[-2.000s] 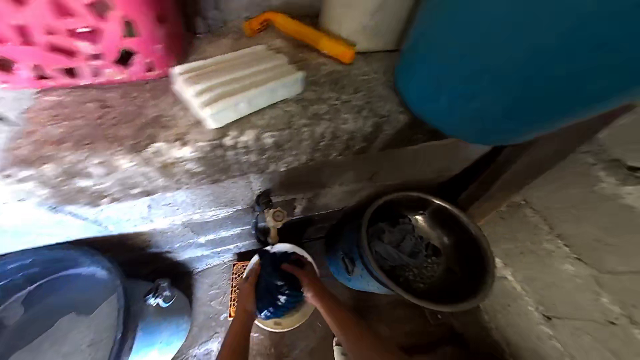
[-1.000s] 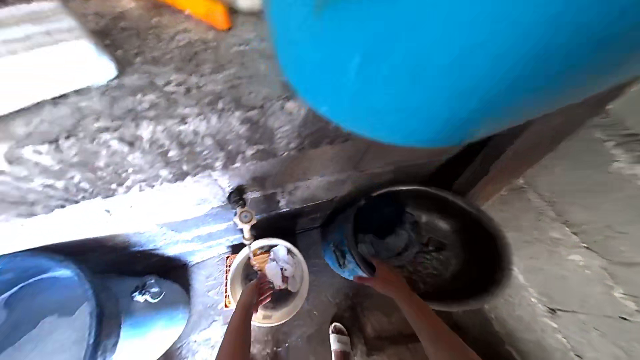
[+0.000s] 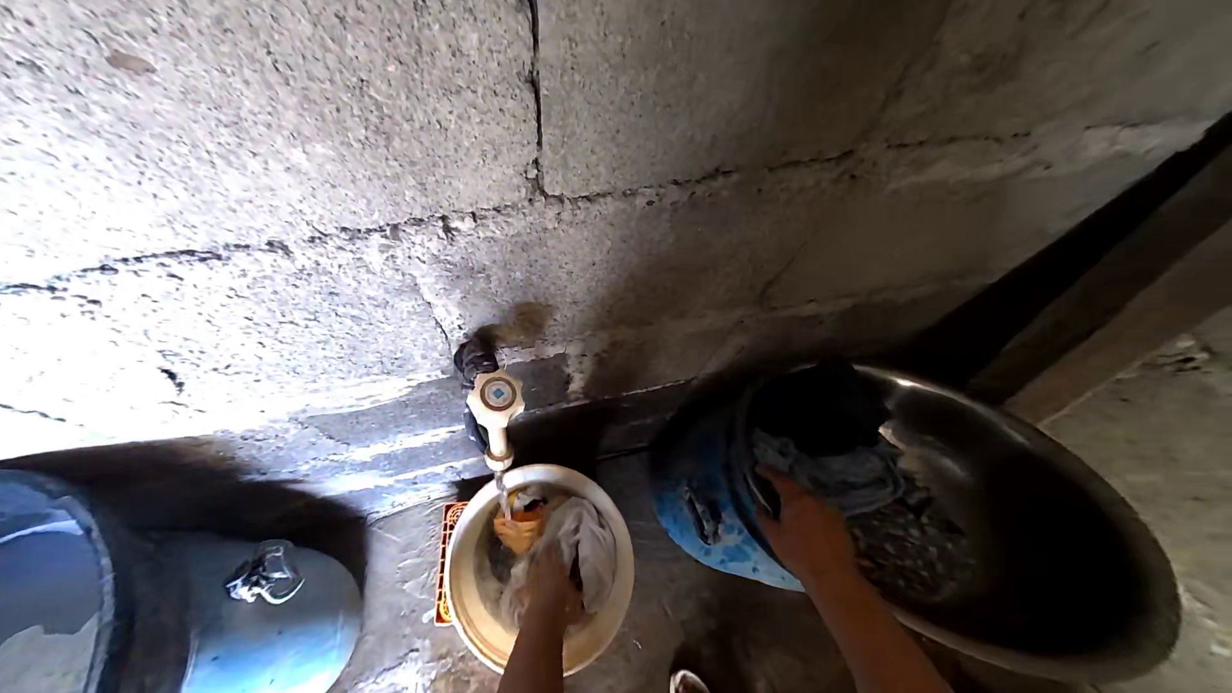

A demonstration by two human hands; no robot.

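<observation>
My left hand (image 3: 553, 587) is down inside a round cream-coloured basin (image 3: 623, 568), on white wet cloth (image 3: 585, 539); its fingers are mostly hidden. Orange cloth (image 3: 518, 529) lies beside the white one. Water runs into the basin from a cream-coloured faucet (image 3: 497, 404) on the wall. My right hand (image 3: 804, 525) rests at the rim of a large metal basin (image 3: 1088, 472), against dark grey-blue cloth (image 3: 857, 476); whether it grips the cloth or the rim is unclear. A blue container (image 3: 688, 510) stands under the metal basin's left side.
A rough concrete wall (image 3: 616, 241) rises behind the faucet. At the left stands a blue drum (image 3: 279, 635) with a metal clasp, beside a large tub (image 3: 106, 587). An orange crate (image 3: 449, 558) shows behind the cream basin. A foot (image 3: 687, 681) is at the bottom edge.
Two seconds ago both hands held dark blue cloth over the cream basin; that cloth has left it, and my right hand has moved right to the metal basin. The view has shifted.
</observation>
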